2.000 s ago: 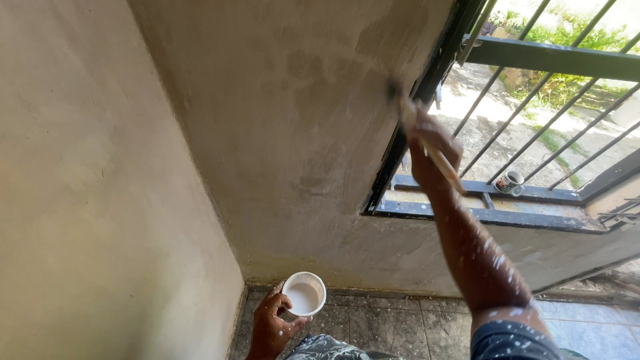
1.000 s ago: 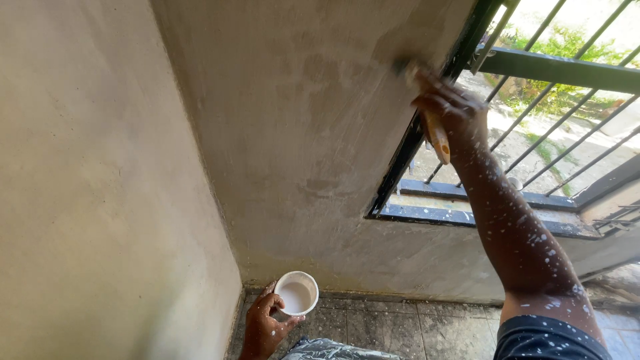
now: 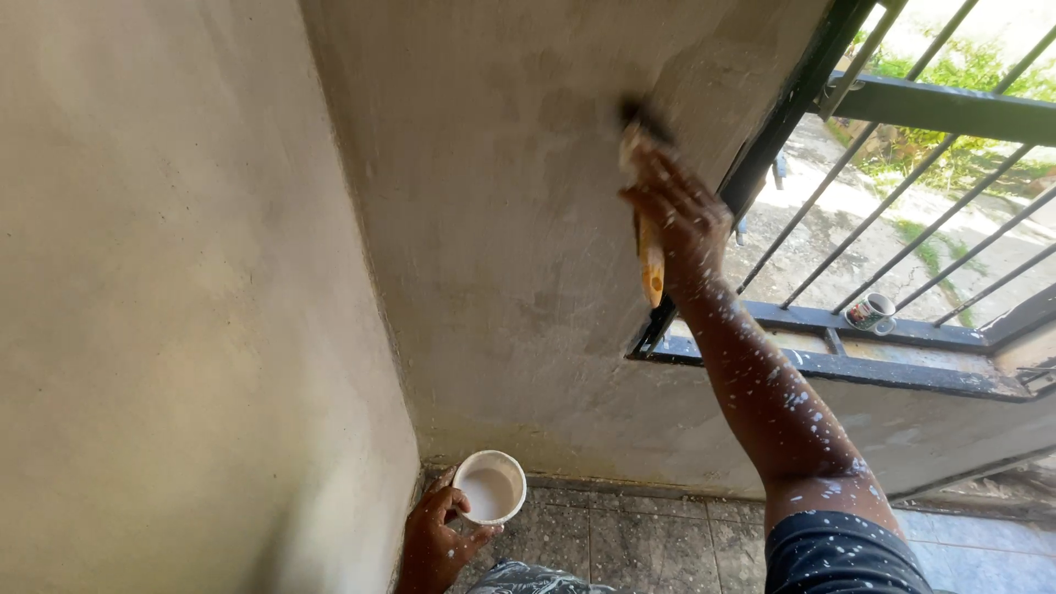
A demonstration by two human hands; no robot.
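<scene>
My right hand [image 3: 681, 219] is closed around a paintbrush [image 3: 652, 260] with a wooden handle. The dark bristles are blurred and lie at the upper part of the plastered wall [image 3: 495, 247], left of the window frame. White paint specks dot my right forearm. Low in the view, my left hand [image 3: 441, 528] grips a white plastic tub [image 3: 490, 487] by its side, with whitish liquid paint inside. Darker, damp-looking patches show on the wall around the brush.
A dark metal window frame [image 3: 916, 371] with bars stands at the right. On its ledge sits a printed mug [image 3: 871, 313]. Another wall [image 3: 181, 289] meets the plastered one in a corner at left. Speckled floor tiles [image 3: 643, 544] lie below.
My right hand with the paintbrush has moved left along the wall, away from the window frame. My left hand holds the tub throughout.
</scene>
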